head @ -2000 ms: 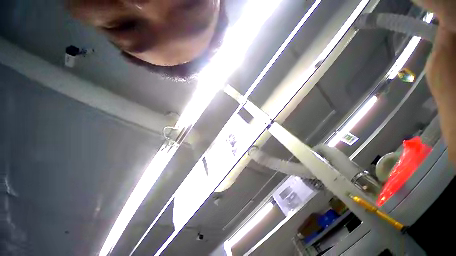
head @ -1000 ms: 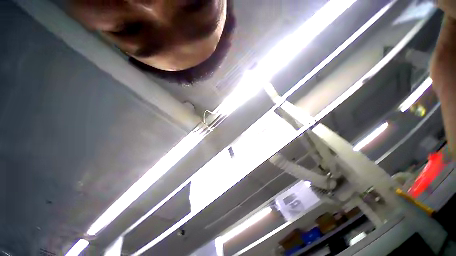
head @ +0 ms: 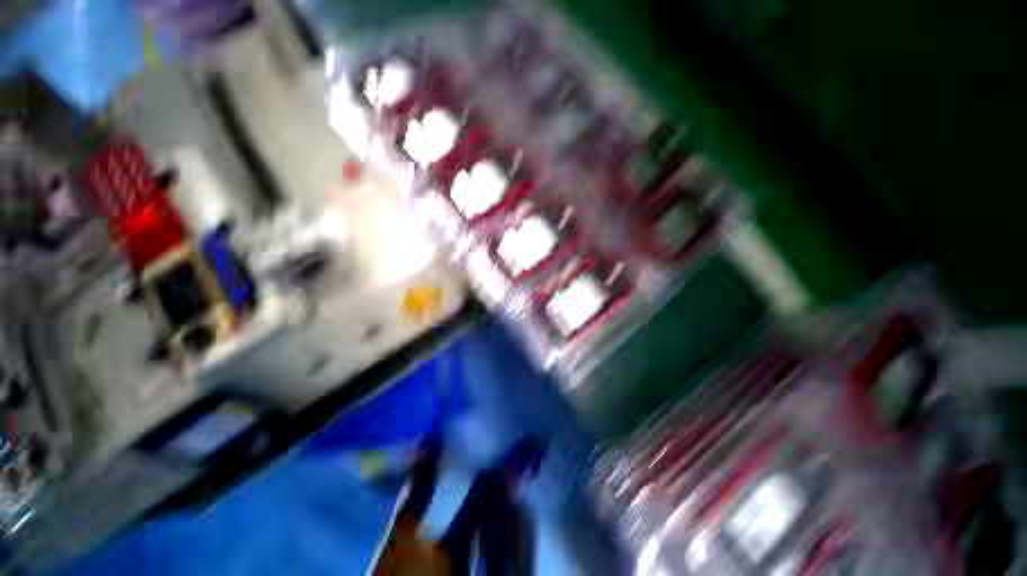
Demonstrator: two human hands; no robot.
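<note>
The picture is tilted and blurred. A clear tray [head: 512, 295] holds a row of red flip phones with bright white screens or labels, and more dark-red phones lie behind them. A red open phone [head: 148, 223] sits in a fixture on the cream machine bed at the left; its lower half shows dark with a gold edge. A second clear tray [head: 614, 478] with red phones lies at the lower right. Neither of my hands can be made out.
The machine bed [head: 327, 354] has a yellow label and a small display [head: 208, 433] on its front. Green bench [head: 664, 343] shows between the trays. Blue floor or cloth, dark shapes and a brownish blur are at the bottom.
The view has swung from ceiling lights, an upside-down face and a skin-toned shape at the right edge to the machine, green bench and phone trays.
</note>
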